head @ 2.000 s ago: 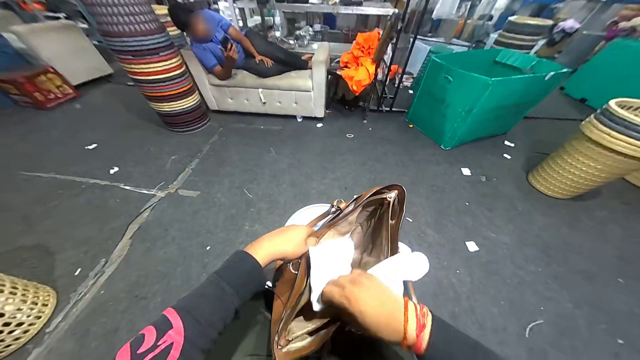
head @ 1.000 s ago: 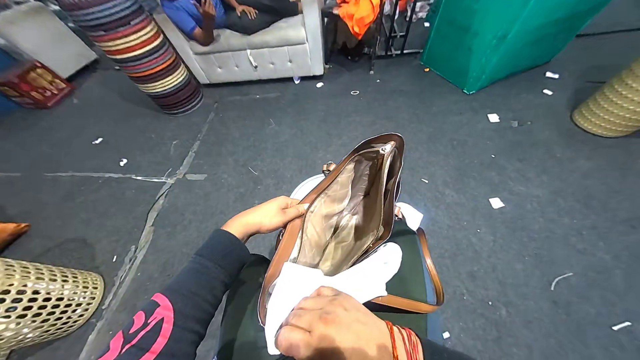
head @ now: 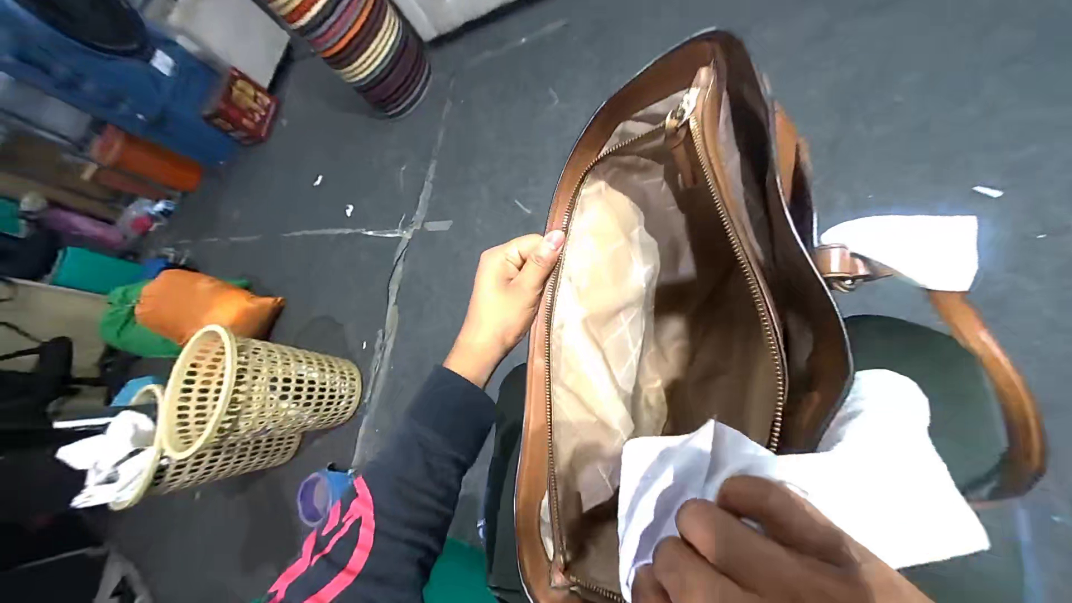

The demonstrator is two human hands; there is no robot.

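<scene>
A brown leather handbag (head: 536, 419) with its zip undone lies across the person's lap, its beige lining (head: 607, 335) showing. My left hand (head: 507, 297) grips the bag's left rim, thumb over the edge by the zip. In my right hand (head: 745, 544) is a crumpled white sheet of paper or cloth (head: 670, 477), held at the near end of the opening. More white material (head: 904, 477) lies beside the bag, right of that hand. Another white piece (head: 917, 247) is near the strap buckle, and the brown strap (head: 997, 377) loops out at the right.
Two cream perforated plastic baskets (head: 293, 389) lie at the left, one with crumpled white material at its mouth. Behind them are an orange bundle (head: 205, 310) and a red box (head: 243, 105). A striped, coiled column (head: 368, 50) stands at the top. White scraps dot the dark floor.
The view has swung left and closer to the bag. My right hand was inside the bag two seconds ago and is now at its near end with the white sheet. My left hand stays on the rim.
</scene>
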